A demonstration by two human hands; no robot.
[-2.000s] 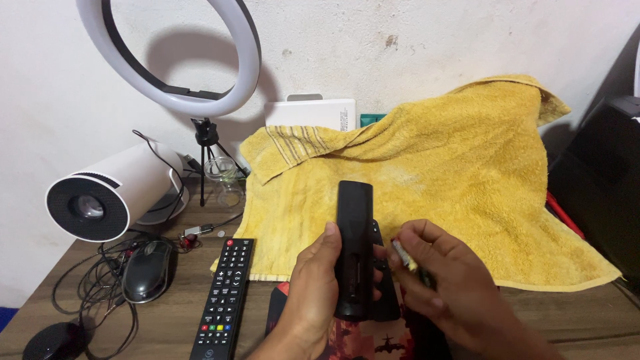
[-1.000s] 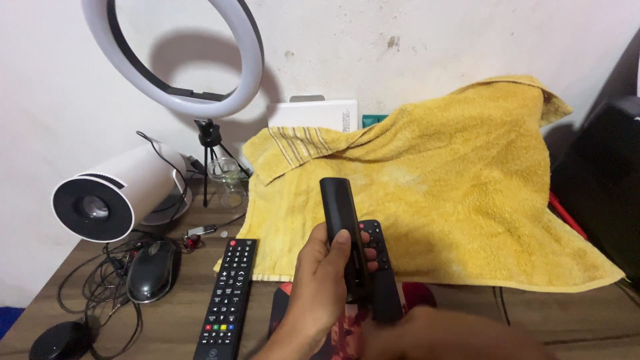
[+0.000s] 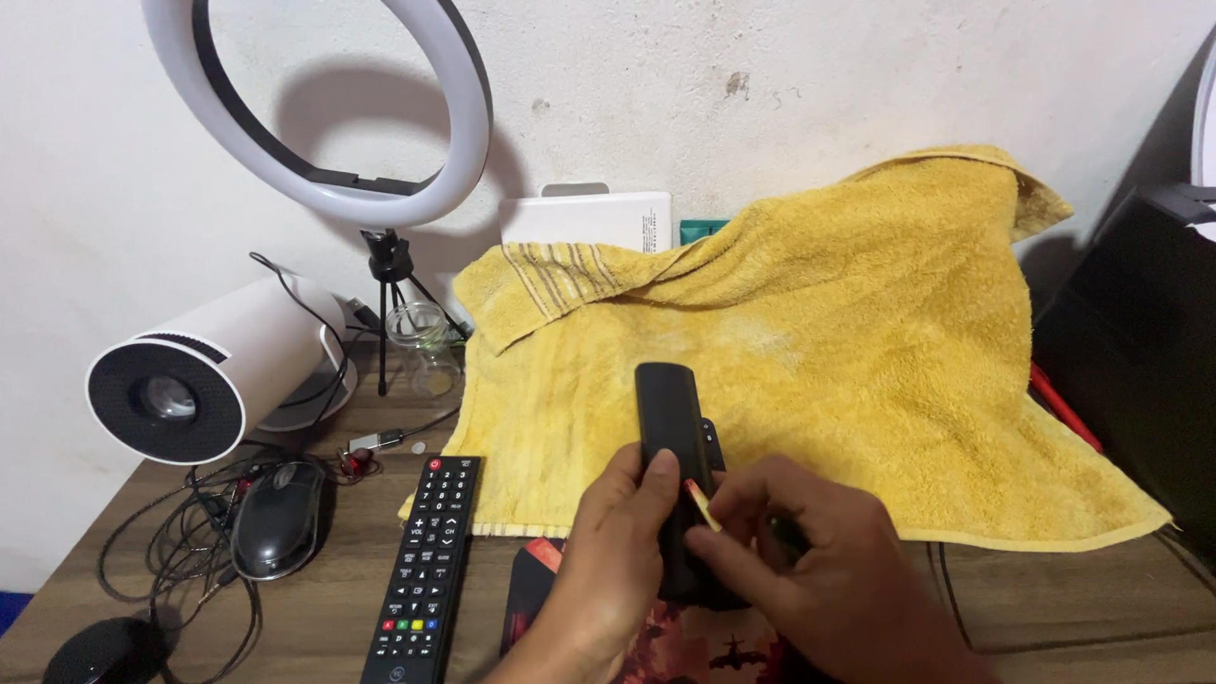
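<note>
A black remote control [image 3: 668, 404], its plain back facing up, is held by my left hand [image 3: 617, 560], with the thumb along its edge. My right hand [image 3: 817, 560] pinches a small slim yellowish battery [image 3: 703, 503] with a red end against the remote's back. A dark rounded object [image 3: 788, 534], perhaps another battery, shows among the curled fingers of that hand. Behind the held remote, part of a second black remote with buttons [image 3: 710, 437] is visible. My hands hide the held remote's lower part.
A long button remote [image 3: 423, 570] lies left of my hands. Farther left are a computer mouse [image 3: 278, 521], tangled cables and a white projector [image 3: 228, 361]. A ring light [image 3: 465, 123] stands behind. A yellow towel [image 3: 855, 380] spreads across the back; a dark patterned mat [image 3: 665, 646] lies beneath my hands.
My right hand has come up from the low, blurred position of one second ago to the remote's back. The held remote stays in my left hand.
</note>
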